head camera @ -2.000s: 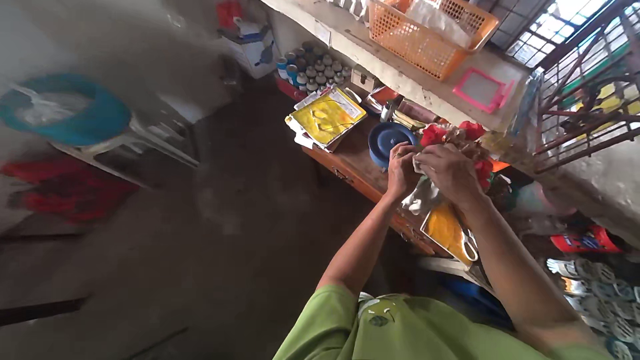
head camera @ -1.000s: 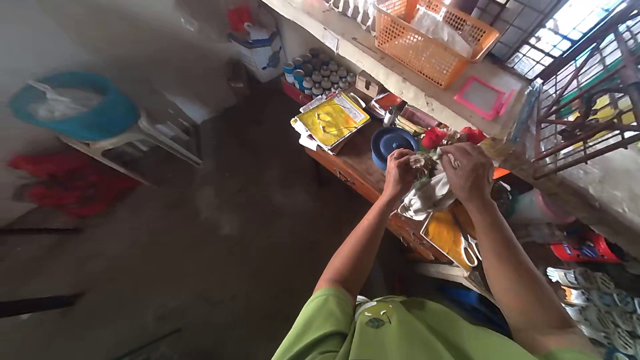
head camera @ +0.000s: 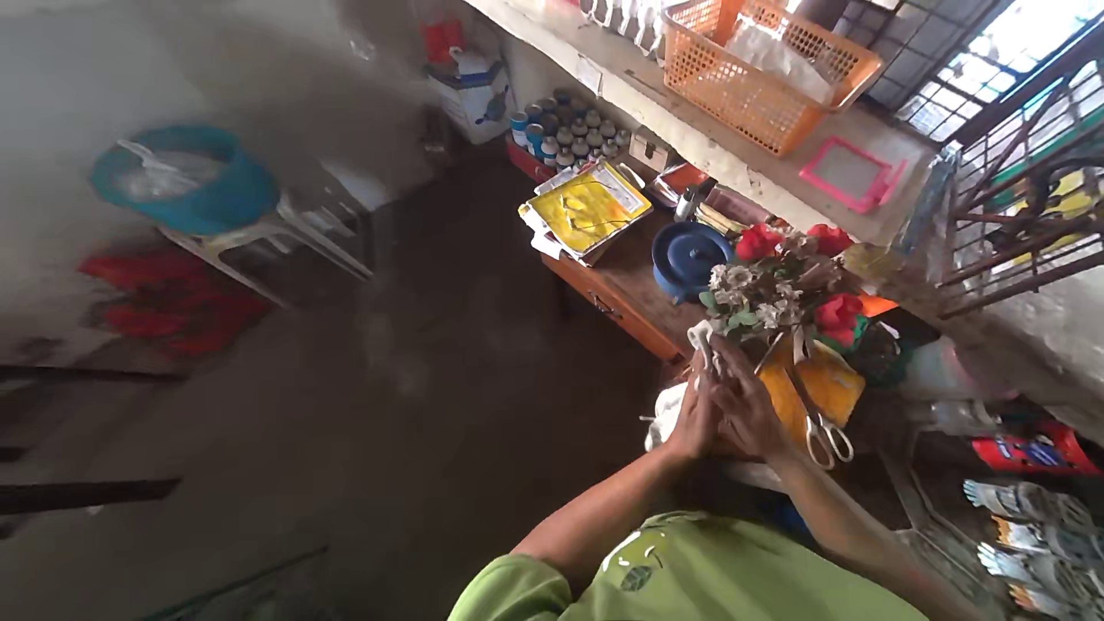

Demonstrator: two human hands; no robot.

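Note:
My left hand (head camera: pixel 697 412) and my right hand (head camera: pixel 749 404) are pressed together, palms facing, around a white cloth item (head camera: pixel 702 338) whose end sticks out past the fingertips. More white cloth (head camera: pixel 664 417) lies beside my left wrist. Just beyond the hands stands a bunch of flowers, with red roses (head camera: pixel 838 315) and small pale blossoms (head camera: pixel 733 280). Scissors with white handles (head camera: pixel 830 442) rest on an orange-yellow sheet (head camera: pixel 815 384) to the right of my right hand. A blue lidded container (head camera: pixel 692 257) sits behind the hands on the wooden desk (head camera: pixel 634 297).
A yellow-covered stack (head camera: pixel 591 211) lies on the desk's left end, near several cans and bottles (head camera: pixel 586 134). An orange plastic basket (head camera: pixel 750 82) and a pink frame (head camera: pixel 854 175) are on the ledge above. Bundled gloves (head camera: pixel 1035 526) lie at lower right. A blue basin (head camera: pixel 185 185) rests on a white plastic chair (head camera: pixel 289 226).
Both hands have moved down, toward my body and away from the flowers, and have come together around the white cloth item. The flowers now show more fully.

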